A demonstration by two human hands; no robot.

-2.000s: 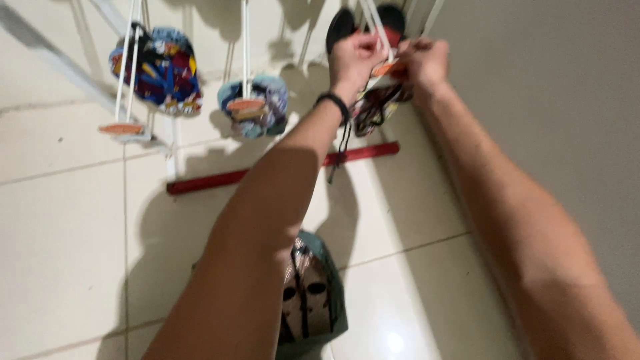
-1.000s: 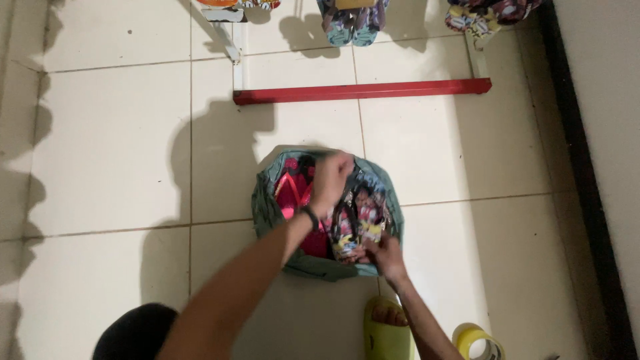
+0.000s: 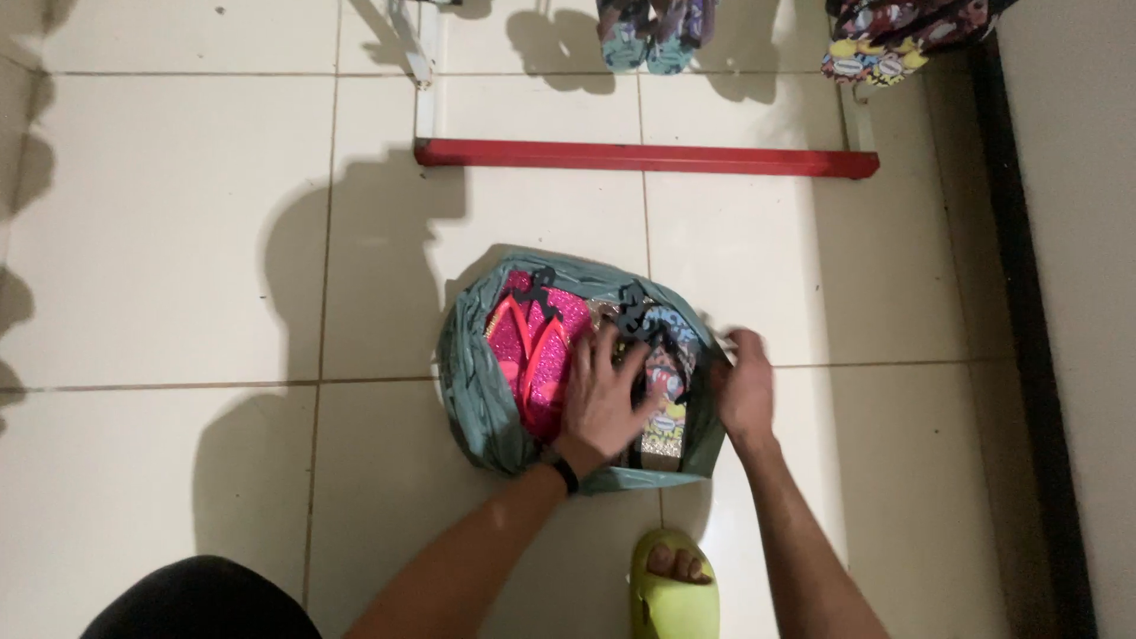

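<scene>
A green plastic bag (image 3: 479, 390) lies with its mouth wide on the tiled floor. In its left part are pink glitter flip-flops (image 3: 550, 364) with coral straps and a black hanger clip. Patterned flip-flops (image 3: 667, 417) with cartoon prints lie in its right part. My left hand (image 3: 608, 390) is spread over the flip-flops between the two, its fingers apart; whether it presses on them is hard to tell. My right hand (image 3: 744, 382) is at the bag's right rim, its fingers bent and blurred, so a hold on the plastic cannot be made out.
Beyond the bag a red metal bar (image 3: 639, 158) forms the foot of a display rack. Blue-green flip-flops (image 3: 648, 44) and dark patterned flip-flops (image 3: 896, 44) hang above it. My foot in a lime-green slide sandal (image 3: 679, 595) is near the bag; a dark baseboard (image 3: 1021, 266) runs along the right.
Two seconds ago both hands were up at the rack's hanging flip-flops; then they were at the bag. Since then my right hand has moved up along the bag's right side. The view has swung down.
</scene>
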